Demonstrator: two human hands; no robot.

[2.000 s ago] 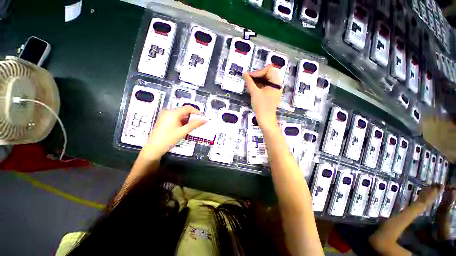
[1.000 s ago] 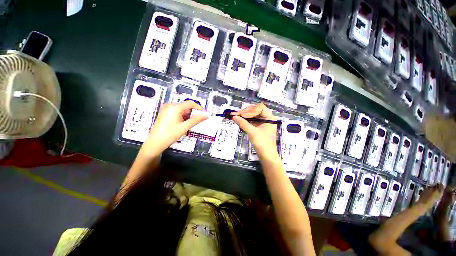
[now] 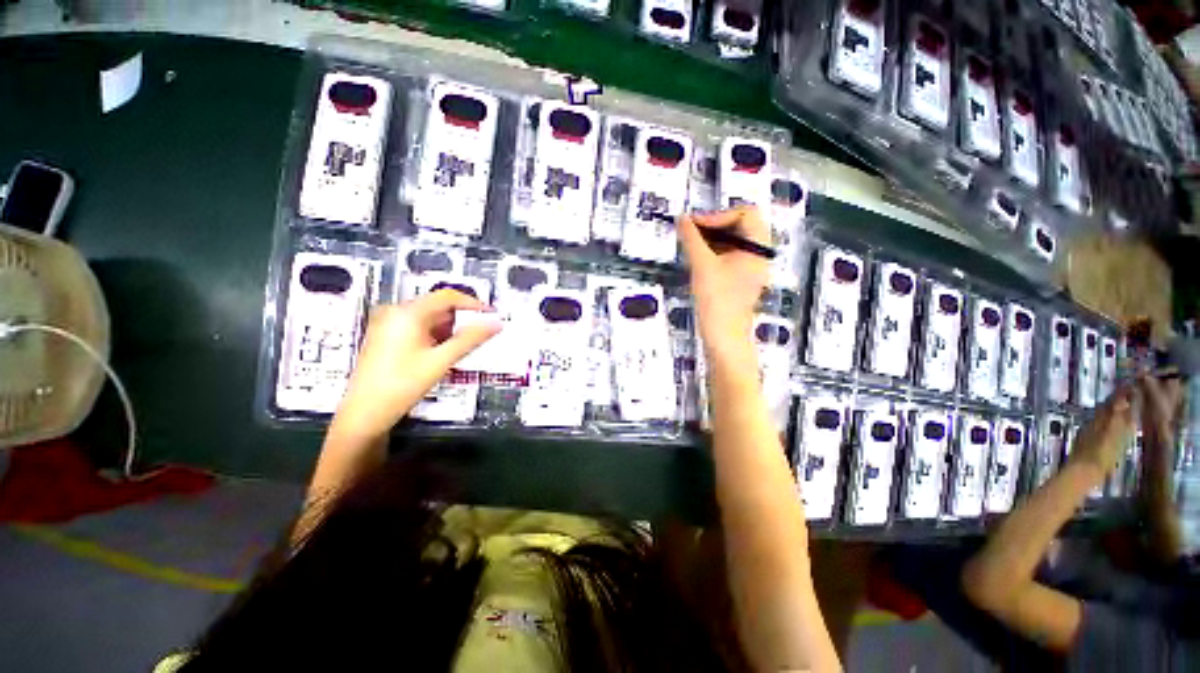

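White device housings with dark ovals lie in two rows in a clear blister tray (image 3: 279,237). My left hand (image 3: 401,358) pinches a small white sticker sheet (image 3: 494,358) with a red-marked lower edge, over the lower row. My right hand (image 3: 726,270) holds a thin black pen-like tool (image 3: 740,242) like a pencil. Its fingertips are beside the right edge of the fourth upper-row housing (image 3: 657,197), and the tool's tip is at that housing's mid-face. Whether a sticker is on the tip is too small to tell.
A cream fan (image 3: 50,345) with a white cord and a dark-screened phone (image 3: 36,197) are at left. A paper scrap (image 3: 120,83) lies at upper left. More filled trays (image 3: 798,384) stand right and beyond the pale rail. Another person's arms (image 3: 1053,526) are at lower right.
Since one second ago my right hand has moved from beside the sheet up and right to the fourth upper-row housing. My left hand still pinches the sheet. The whole view has shifted.
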